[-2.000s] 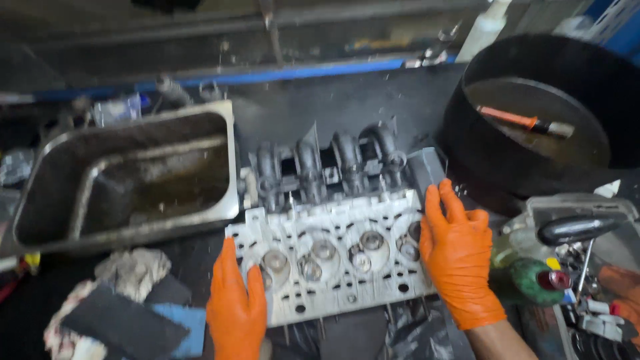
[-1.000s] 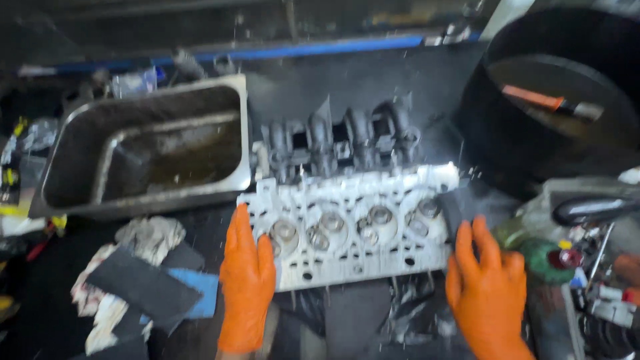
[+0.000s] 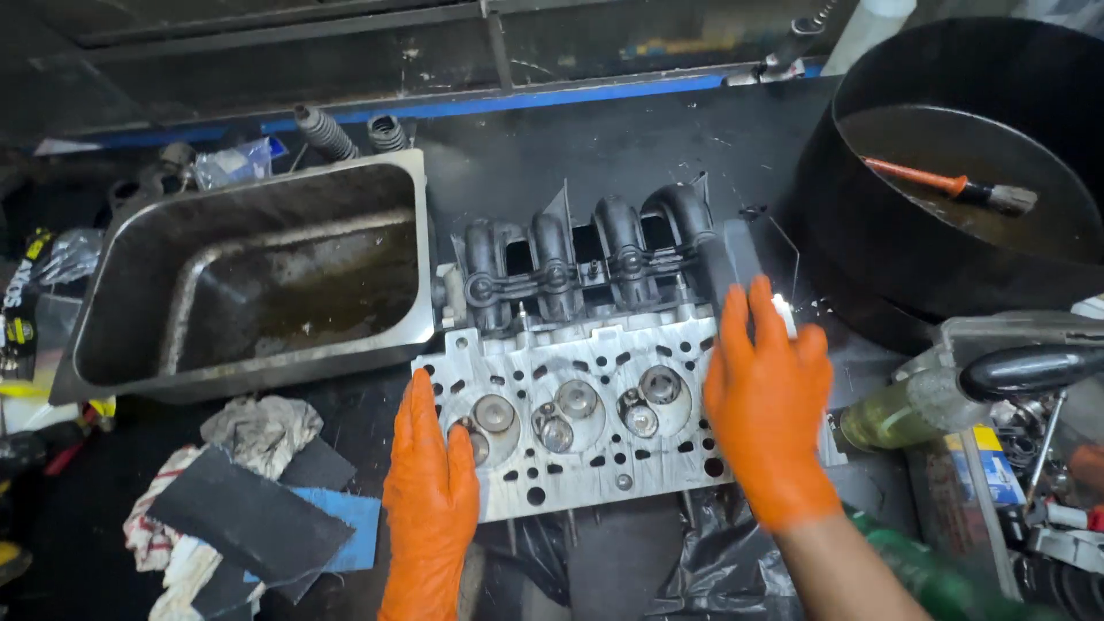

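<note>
An aluminium cylinder head (image 3: 595, 466) lies with its valve face up, a black intake manifold (image 3: 561, 267) along its far side. My left hand (image 3: 431, 492), in an orange glove, rests against the head's left end, with its fingertips on the edge. My right hand (image 3: 768, 405), also gloved in orange, lies flat over the right end and covers that part of the face. From under its fingertips a dark flat strip (image 3: 729, 250), probably abrasive sheet or a block, sticks out on the far side; how it is held is hidden.
A metal pan (image 3: 414, 259) with dirty liquid stands at the left. Below it are rags (image 3: 259, 427) and dark abrasive sheets (image 3: 250, 517). A black round tub (image 3: 819, 198) with an orange-handled brush (image 3: 949, 183) is at the right, near a bin of parts (image 3: 992, 328).
My right hand has moved away from me along the right end of the cylinder head since one second ago. My left hand has stayed at the left end.
</note>
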